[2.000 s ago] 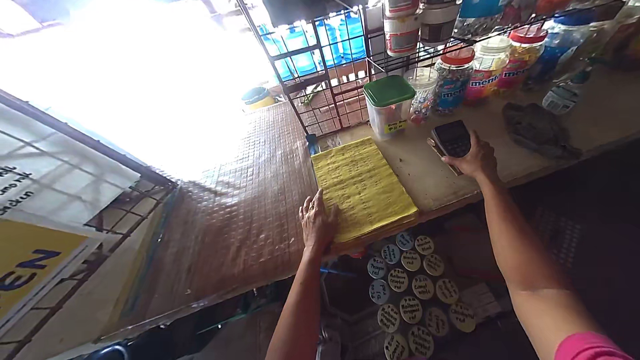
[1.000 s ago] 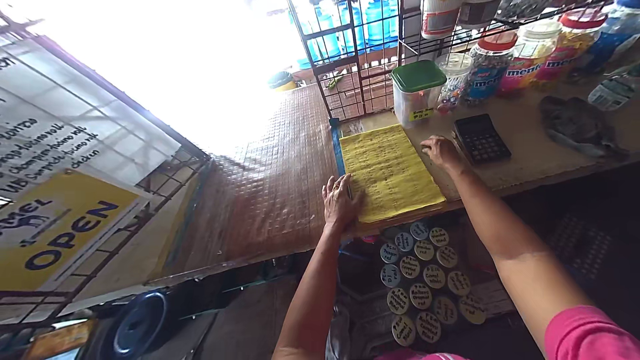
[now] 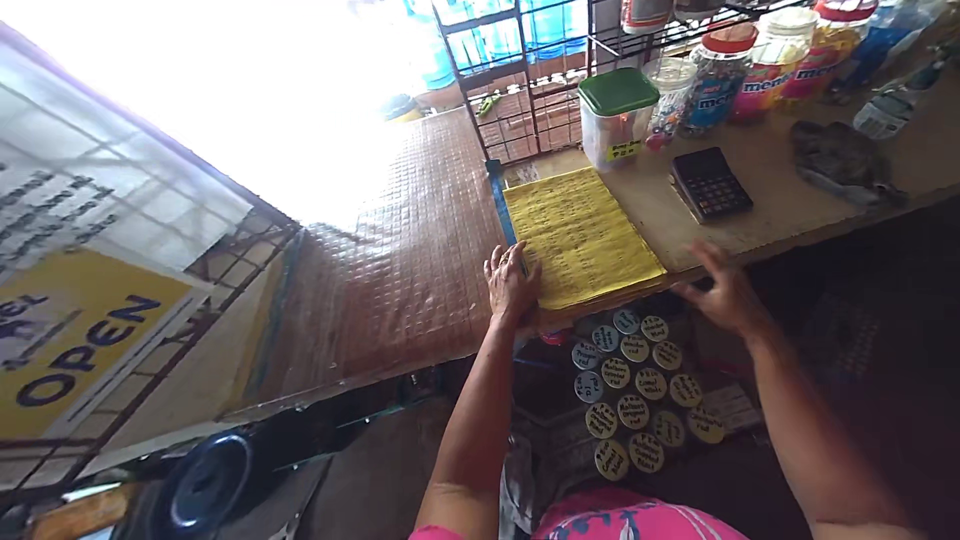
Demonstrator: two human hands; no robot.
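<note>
A stack of yellow paper sheets bearing handwriting (image 3: 581, 236) lies on the wooden counter. At its left edge rests my left hand (image 3: 512, 281), fingers apart, touching the stack's lower left side. My right hand (image 3: 724, 292) is open and empty by the counter's front edge, just right of the stack's lower right corner, somewhat blurred. Beyond it a black calculator (image 3: 712, 184) sits tilted on a small pad-like thing, mostly hidden under it. Behind the stack stands a clear plastic container with a green lid (image 3: 619, 120).
Candy jars (image 3: 720, 79) line the counter's back, with a dark crumpled cloth or bag (image 3: 847, 161) at right. A metal grid (image 3: 525, 82) rises behind. Left is a woven-patterned brown counter covering (image 3: 375, 247). Several round labelled lids (image 3: 634, 412) lie below the front edge.
My right hand has let go of the calculator, which it touched two seconds ago, and has come back toward the counter's front edge. My left hand stays at the yellow stack. The view has shifted.
</note>
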